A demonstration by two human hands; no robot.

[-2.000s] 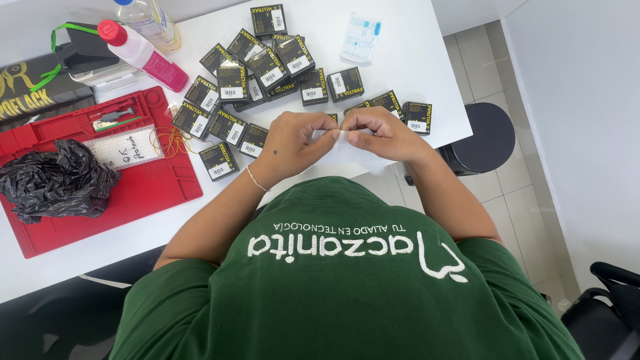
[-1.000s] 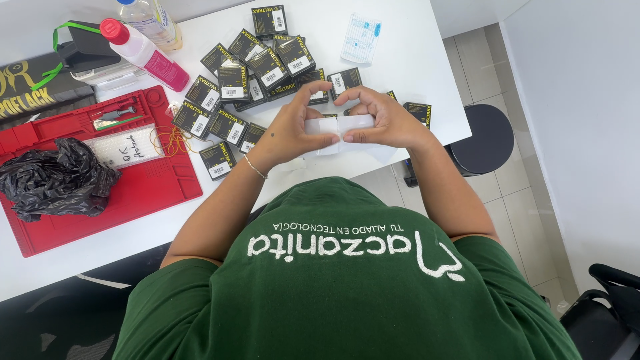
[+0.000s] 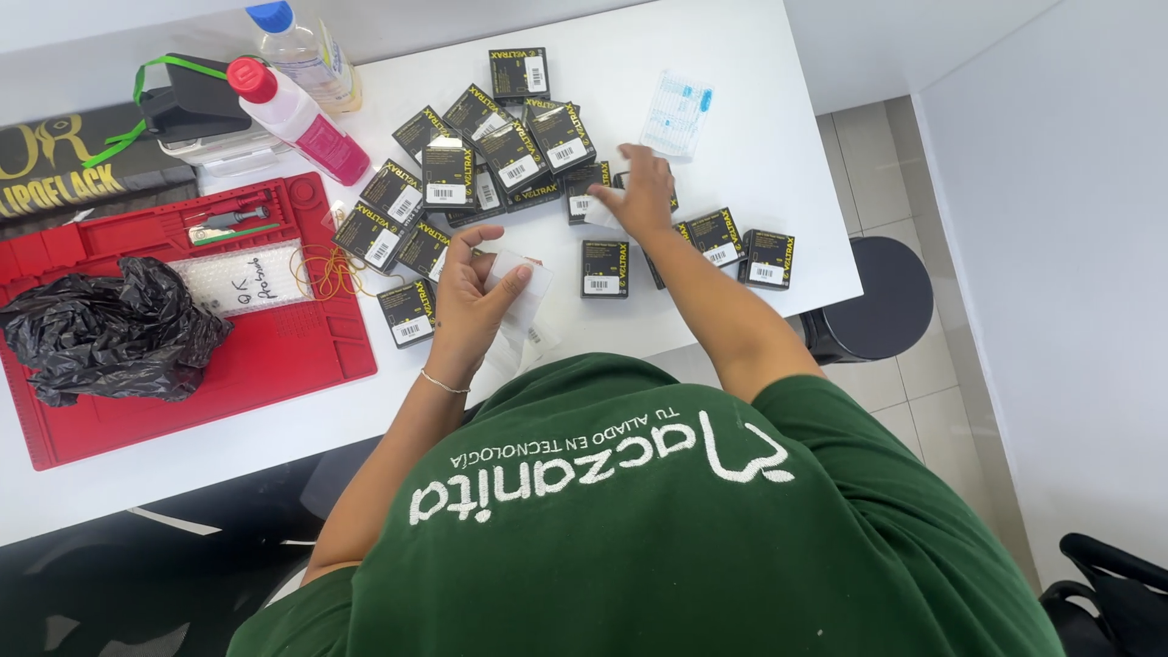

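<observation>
My left hand (image 3: 474, 297) holds a thin white sheet or liner (image 3: 522, 287) between thumb and fingers, near the table's front edge. Translucent film (image 3: 531, 342) hangs below it. Over the boxes to the right, my right hand (image 3: 643, 196) has a small whitish piece (image 3: 602, 214) at its thumb; its fingers are spread and partly hide a box. Small black Veltrax boxes with white labels are heaped behind the hands, one of them (image 3: 563, 137) on top. A single box (image 3: 604, 269) lies between my hands, and another (image 3: 768, 259) lies near the right edge.
A red work mat (image 3: 228, 365) bears a crumpled black plastic bag (image 3: 119, 328), a bubble-wrap packet (image 3: 251, 278) and small tools. Behind it stand a red-capped bottle (image 3: 301, 123) and a blue-capped bottle (image 3: 310, 55). A printed clear sachet (image 3: 675, 114) lies at the back; a black stool (image 3: 871, 297) stands right.
My hands were together around white pieces and are now apart. The right hand has moved back and to the right, over the boxes; the left has moved left with the white sheet.
</observation>
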